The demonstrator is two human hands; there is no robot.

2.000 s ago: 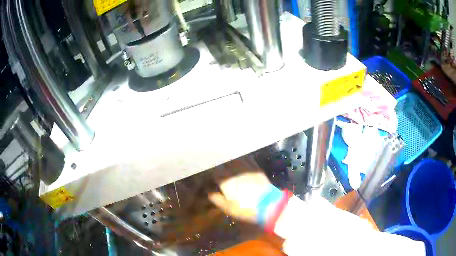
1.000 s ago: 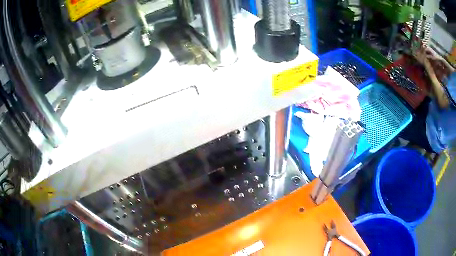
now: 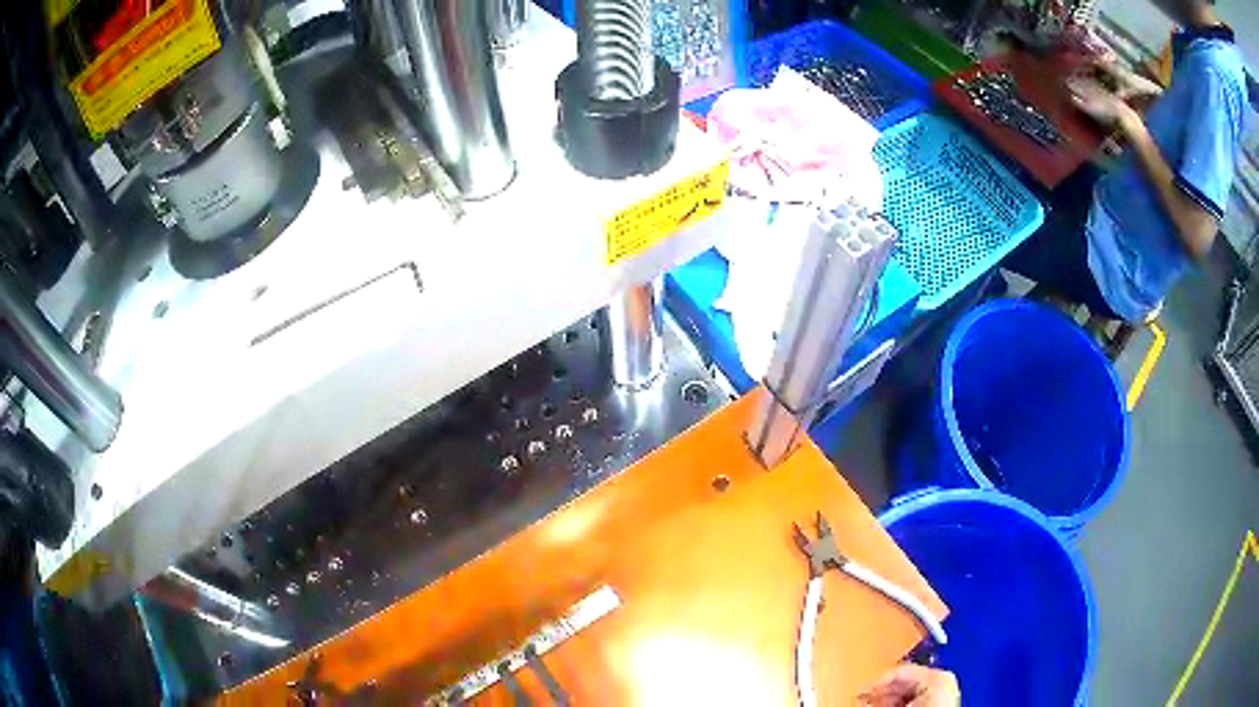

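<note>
White-handled nippers (image 3: 824, 557) lie with spread handles on the orange table (image 3: 690, 500). My right hand (image 3: 911, 686) is at the bottom edge, just right of the handles, mostly cut off; whether it holds anything is hidden. My left hand is out of view. A narrow silvery strip (image 3: 552, 638) lies near the table's front, with dark thin pieces beside it. Behind the table is the dark, drilled lower platen (image 3: 483, 449), under the thick white moving platen (image 3: 414, 332).
A pale ribbed post (image 3: 822, 325) stands at the table's corner. Shiny tie bars (image 3: 638, 332) flank the mould area. A pink-white rag (image 3: 801, 138), a light-blue basket (image 3: 953, 207) and blue bins (image 3: 1036, 414) are to the right. A person in blue (image 3: 1174, 166) works at a red surface.
The view has swung right and down, showing more table and the other person. My right hand, earlier over the lower platen, left view and now shows at the bottom edge near the nippers.
</note>
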